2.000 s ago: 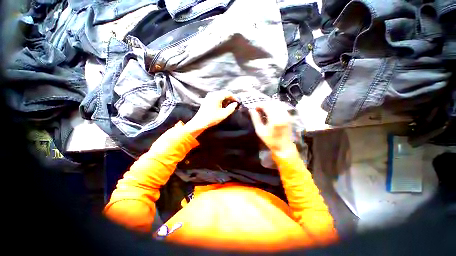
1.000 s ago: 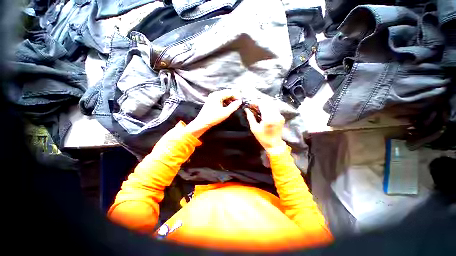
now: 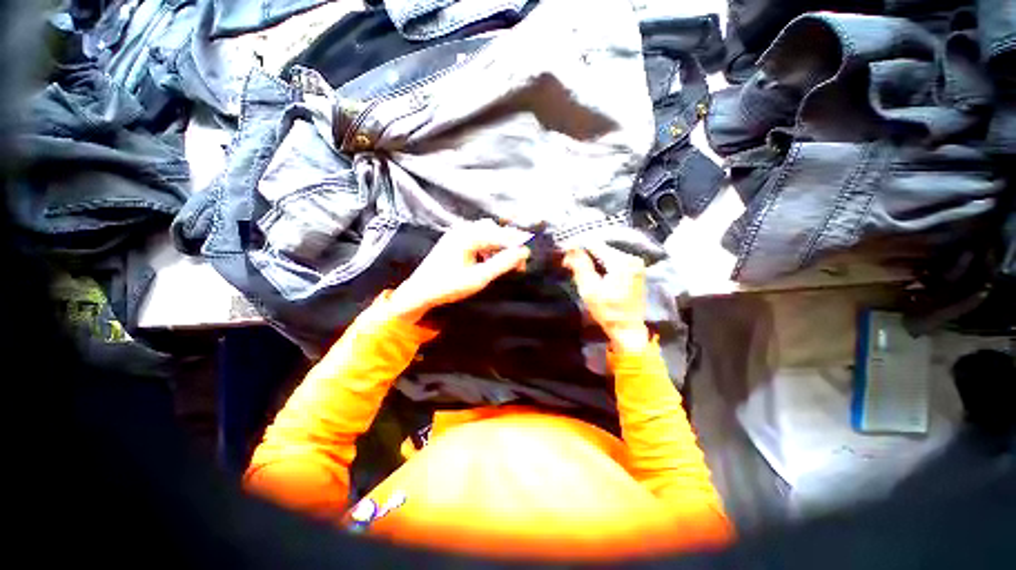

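A denim jacket (image 3: 501,156), pale grey on the side facing up, lies over the near edge of the table and hangs toward my lap. Its near part is dark, smooth cloth (image 3: 490,340). My left hand (image 3: 474,267) pinches the cloth at a stitched seam with its fingertips. My right hand (image 3: 602,284) pinches the same seam just to the right. A small dark spot of cloth or tool shows between the hands; I cannot tell which. A brass button (image 3: 362,141) shows on a gathered stitched strip at the upper left.
More denim jackets lie heaped at the left (image 3: 100,167) and right (image 3: 869,189) of the whitish table (image 3: 184,295). A blue-edged pale card or pad (image 3: 894,373) lies lower right on white material (image 3: 808,418).
Both hands stay at the seam. They came closer together, then moved slightly apart and down. The cloth between them has shifted a little.
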